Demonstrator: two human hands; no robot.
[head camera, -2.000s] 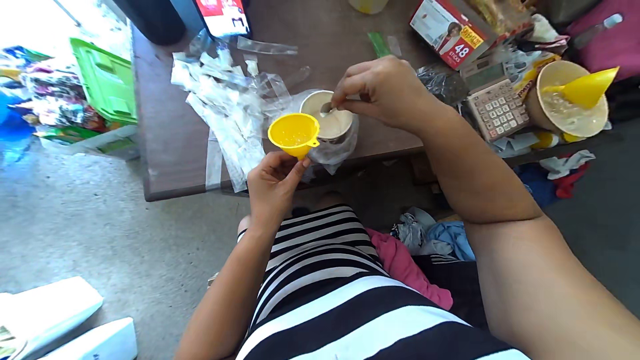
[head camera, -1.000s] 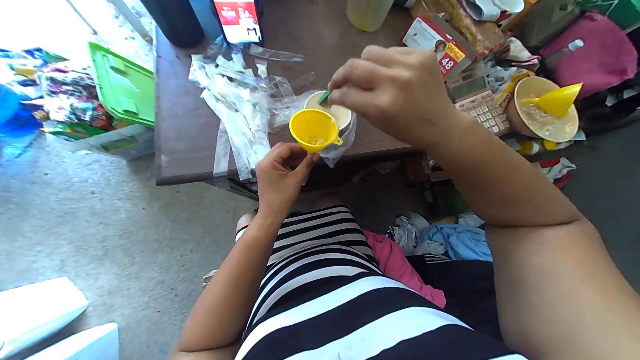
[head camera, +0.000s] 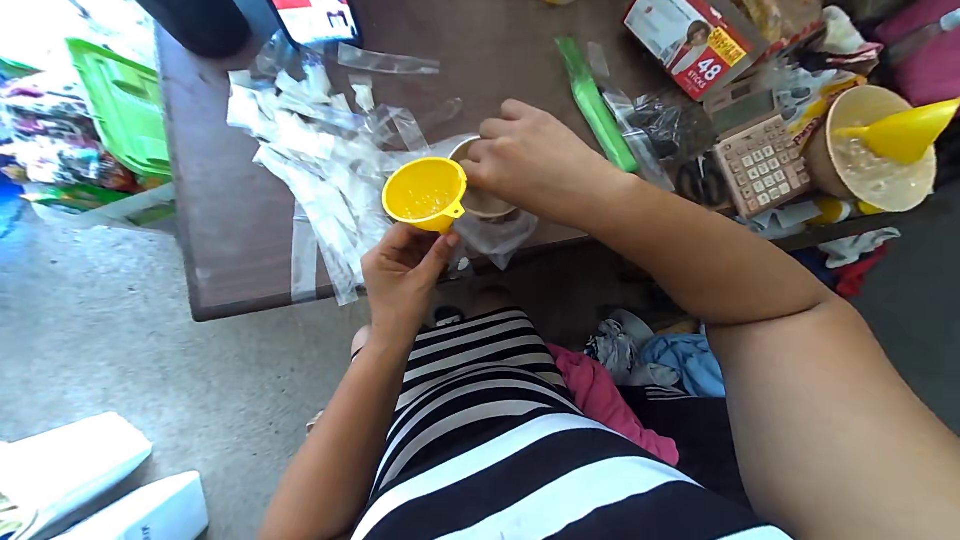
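My left hand (head camera: 409, 266) pinches a yellow plastic funnel (head camera: 424, 191) near its spout, with the wide mouth facing up and white bits inside. Just right of the funnel, my right hand (head camera: 529, 161) reaches over a round tub (head camera: 491, 206) with its fingers bent together at the opening. Whatever those fingers hold is hidden, as is part of the tub's inside. A clear plastic bag (head camera: 499, 238) lies around the tub. To the left spreads a pile of small clear plastic sleeves (head camera: 322, 165), several with white contents.
On the table (head camera: 225, 247) are a dark cylinder (head camera: 202, 26), a phone (head camera: 315, 22), a green plastic packet (head camera: 596, 105), scissors (head camera: 699, 180), a calculator (head camera: 763, 166) and a printed box (head camera: 694, 45). A second yellow funnel (head camera: 904, 135) rests in a beige bucket (head camera: 832, 142) at right.
My right hand was raised above the tub one second ago, with something green by its fingers; now it is down at the tub's opening. My left hand still holds the funnel beside the tub.
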